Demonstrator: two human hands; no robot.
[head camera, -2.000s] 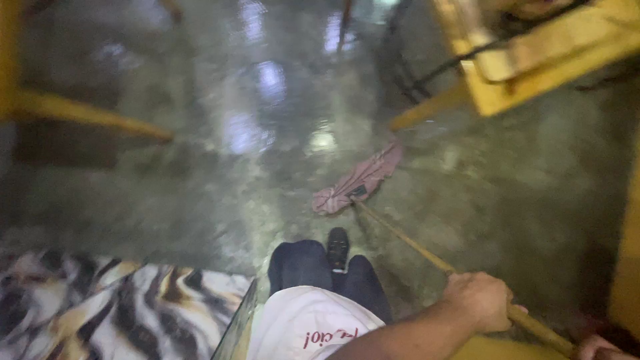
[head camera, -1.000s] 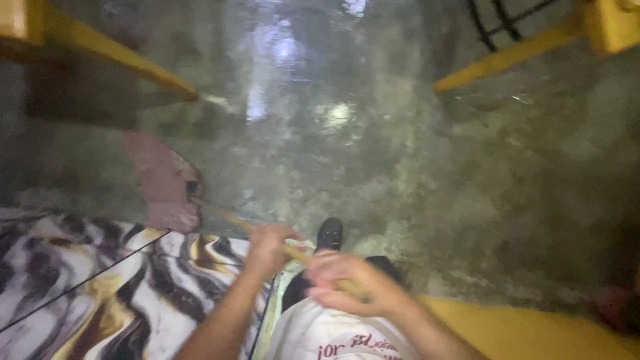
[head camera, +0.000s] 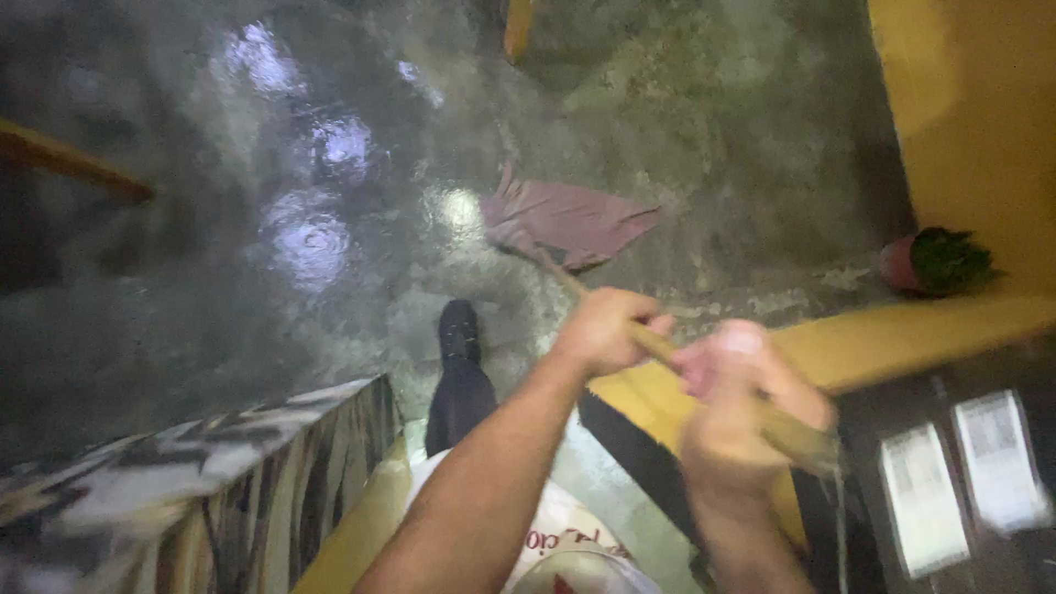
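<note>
A wooden stick (head camera: 568, 277) slants from the lower right down to a damp-looking pink cloth (head camera: 577, 216) spread on the floor. My left hand (head camera: 615, 330) is closed around the stick's middle. Farther up the stick, my right hand (head camera: 742, 371) grips it near its upper end, blurred by motion. The cloth lies flat on the concrete beyond my shoe, and a small dark part shows where the stick meets it.
The grey concrete floor (head camera: 371, 330) looks wet and shiny. A marble-patterned counter (head camera: 247, 437) stands at lower left. Yellow wooden legs (head camera: 518, 33) stand beyond. At right are a yellow wall or panel (head camera: 982, 148), a potted green plant (head camera: 949, 262) and a dark glossy surface (head camera: 924, 396).
The cloth has moved from beside the marble-patterned surface at left to the floor ahead, right of my foot. Both hands still hold the stick. The view has turned considerably.
</note>
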